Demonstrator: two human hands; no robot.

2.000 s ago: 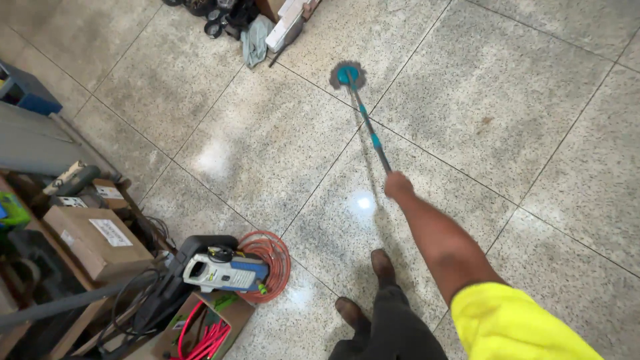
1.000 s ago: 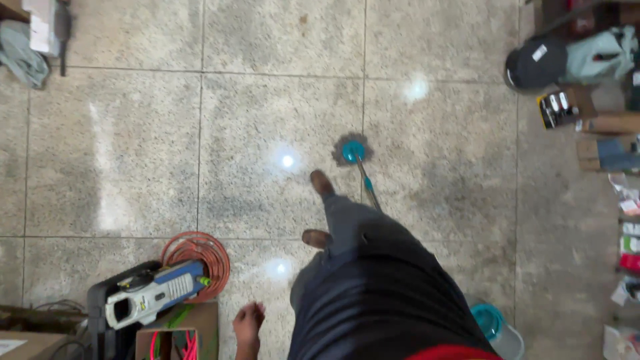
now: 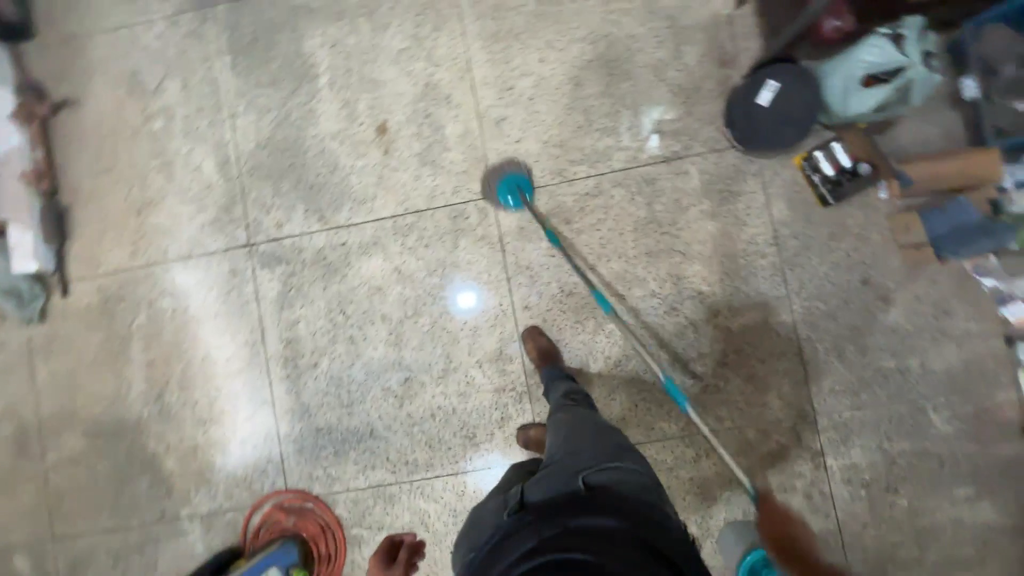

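Note:
A spin mop with a teal head (image 3: 513,189) and a grey fringe rests on the speckled tile floor at the upper middle. Its metal pole with teal joints (image 3: 602,302) slants down to the lower right, where my right hand (image 3: 780,528), blurred, is closed around the upper end. My left hand (image 3: 398,554) hangs at the bottom edge with curled fingers and holds nothing that I can see. Beside my right hand is a bucket with a teal part (image 3: 756,562), cut off by the frame.
A coiled orange hose (image 3: 294,532) lies at the lower left beside a blue and grey machine (image 3: 272,560). Along the right side are a round black object (image 3: 773,107), a pale green bag (image 3: 880,72), a boxed item (image 3: 836,170) and cardboard. More items line the left edge.
The view has swung and moved a lot. My right hand and the pole's upper end, out of sight one second ago, show now. My left hand, absent two seconds ago, is in view.

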